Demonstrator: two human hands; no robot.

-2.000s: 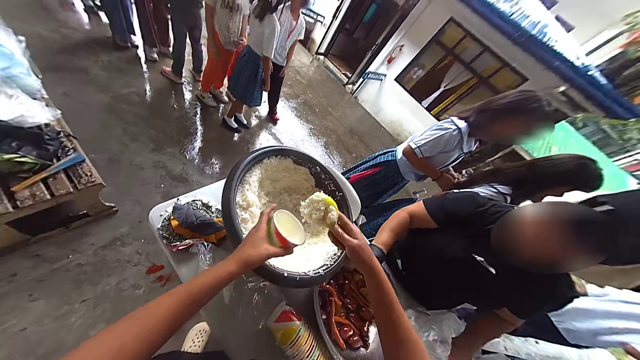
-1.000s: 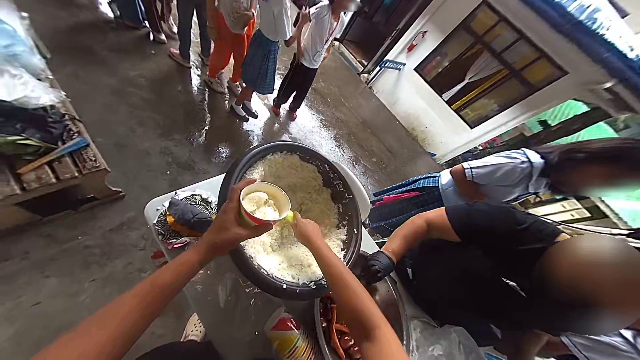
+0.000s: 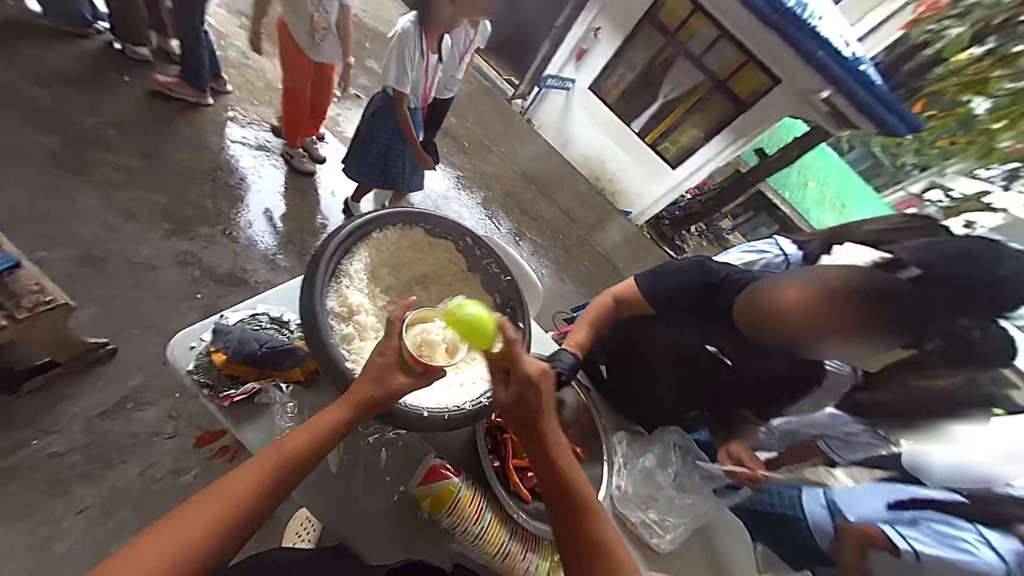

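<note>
My left hand [image 3: 388, 372] grips a paper cup [image 3: 433, 340] that has white rice in it, over a large round dark pot. My right hand [image 3: 520, 376] is closed on a lime-green scoop [image 3: 471, 323], whose bowl is at the cup's right rim. Below both hands the pot [image 3: 316, 320] holds cooked rice [image 3: 416, 260], heaped more on its left side. A metal basin [image 3: 604, 456] with reddish-brown food [image 3: 512, 468] stands under my right forearm. A stack of printed paper cups [image 3: 480, 516] lies at the table's near side.
The white table [image 3: 192, 336] bears a dark and yellow cloth [image 3: 260, 352] at left and a clear plastic bag [image 3: 664, 488] at right. A person in black with a dark glove [image 3: 565, 366] is beside the basin. Several people stand beyond on wet floor. A wooden bench [image 3: 32, 320] is at far left.
Two seconds ago the scoop was heaped with rice and apart from the cup; now rice shows in the cup. The scoop has moved up to the cup's rim.
</note>
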